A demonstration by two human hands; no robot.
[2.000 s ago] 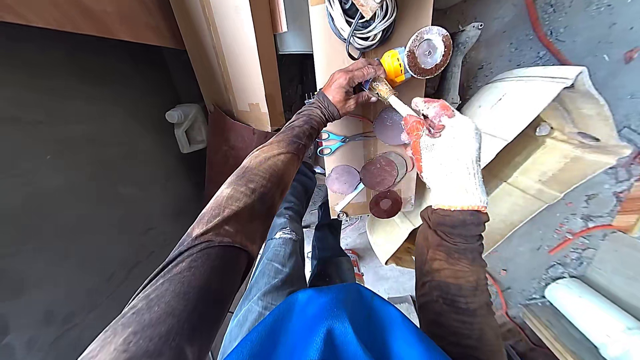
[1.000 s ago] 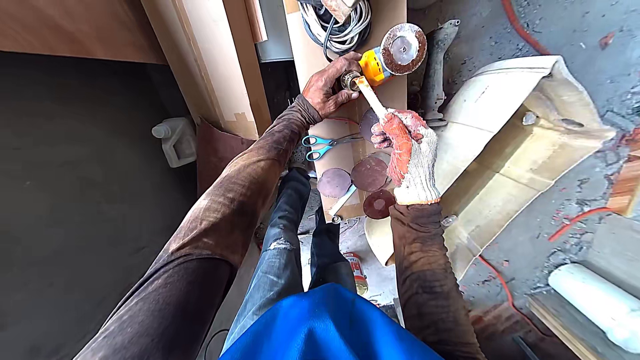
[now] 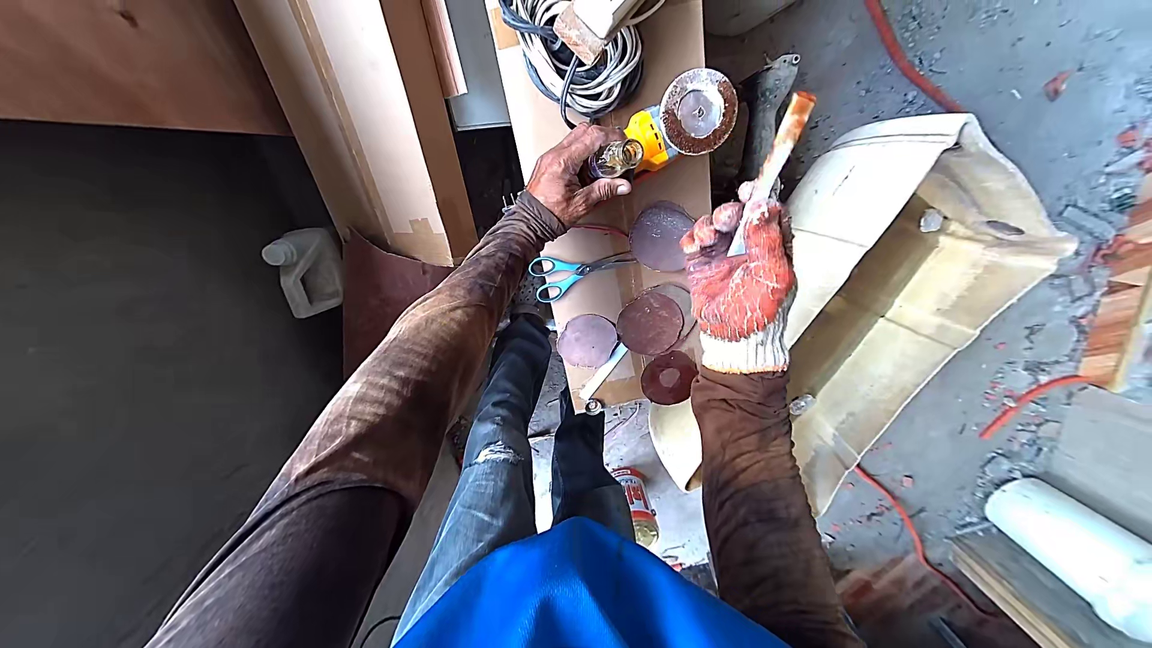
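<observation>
Bare and stained, my left hand (image 3: 576, 175) is closed round a small glass jar (image 3: 617, 158), its open mouth facing up. My right hand (image 3: 745, 265), in a knitted glove with a red palm, grips a flat pale stick (image 3: 785, 139) whose upper end is coated orange-brown. Just beyond the jar lies a yellow angle grinder (image 3: 650, 139) with an abrasive disc (image 3: 699, 112) facing up. Blue-handled scissors (image 3: 560, 277) and several round sanding discs (image 3: 650, 322) lie on the cardboard-topped surface (image 3: 589, 292) between my hands and legs. A pale strip (image 3: 605, 371) lies among the discs.
Coiled cable (image 3: 589, 76) sits at the far end of the cardboard. A large cream moulded shell (image 3: 900, 297) stands on the right, near a red hose (image 3: 909, 67). At left is a white plastic jug (image 3: 306, 272); a labelled can (image 3: 637, 508) stands below, and a white cylinder (image 3: 1071, 553) at lower right.
My right hand has moved the stick away from the jar, and its coated end now points up and away. My left hand still holds the jar beside the grinder.
</observation>
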